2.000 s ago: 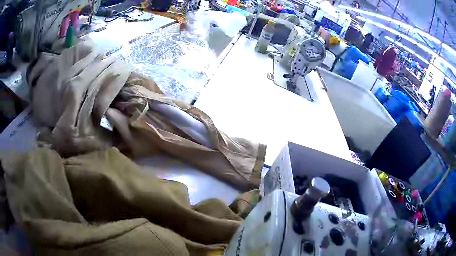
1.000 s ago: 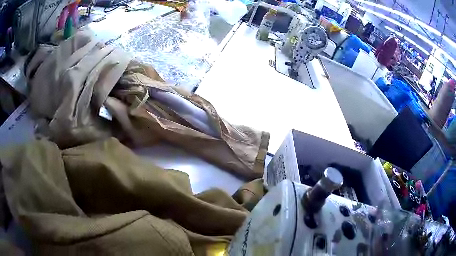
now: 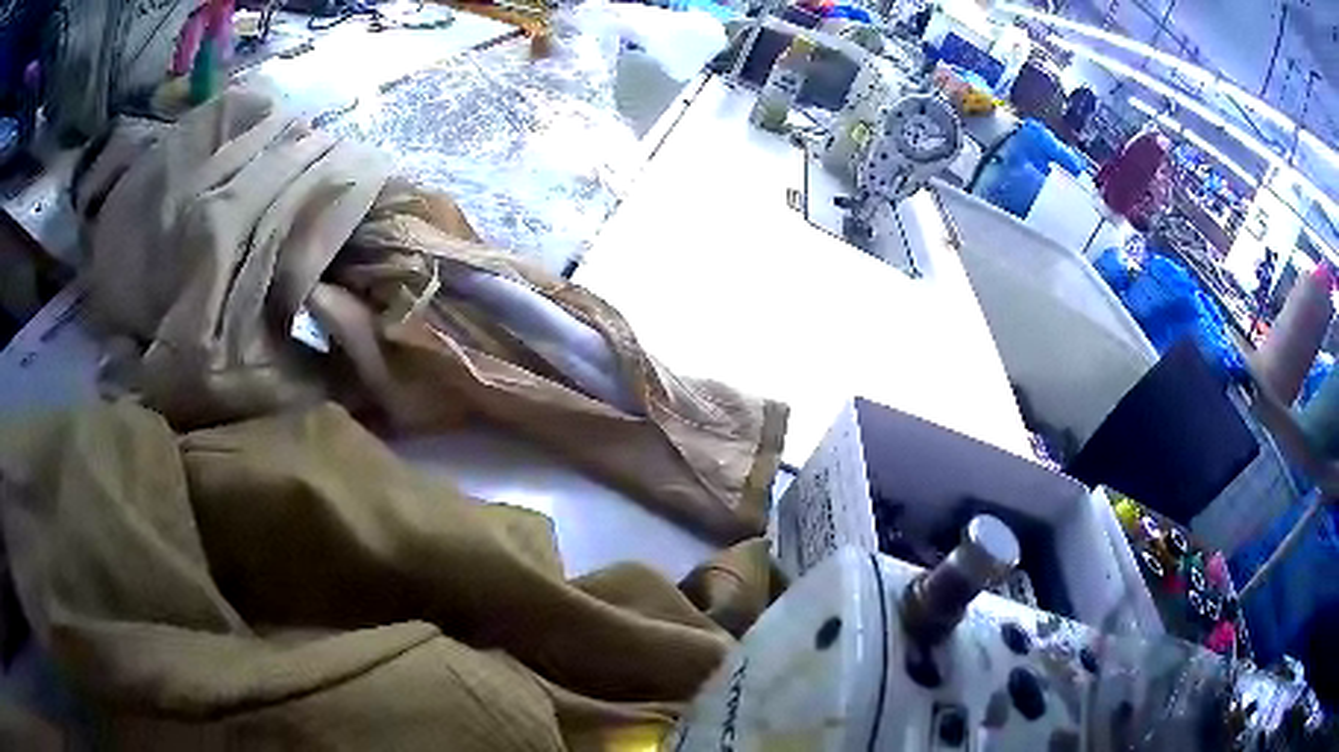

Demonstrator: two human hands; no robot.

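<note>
A darker brown garment piece [image 3: 353, 558] lies heaped at the lower left, its right end reaching the sewing machine head. A paler beige garment [image 3: 220, 250] lies behind it, with a tan part stretched out to the right over the white table, inside seams showing. The white sewing machine head [image 3: 822, 661] is at the bottom centre, cut off by the lower edge, with a yellow glow at its left end. The needle area is out of view. Neither of my hands can be seen.
An open white carton [image 3: 955, 470] with dark items stands behind the head. Small coloured thread spools [image 3: 1175, 551] are to its right. Clear plastic wrap [image 3: 485, 125] lies on the far table. Another sewing machine [image 3: 888, 140] stands beyond, beside a white bin [image 3: 1043, 294].
The view has shifted slightly, so the machine head sits a little further right than two seconds ago. The garments lie nearly the same.
</note>
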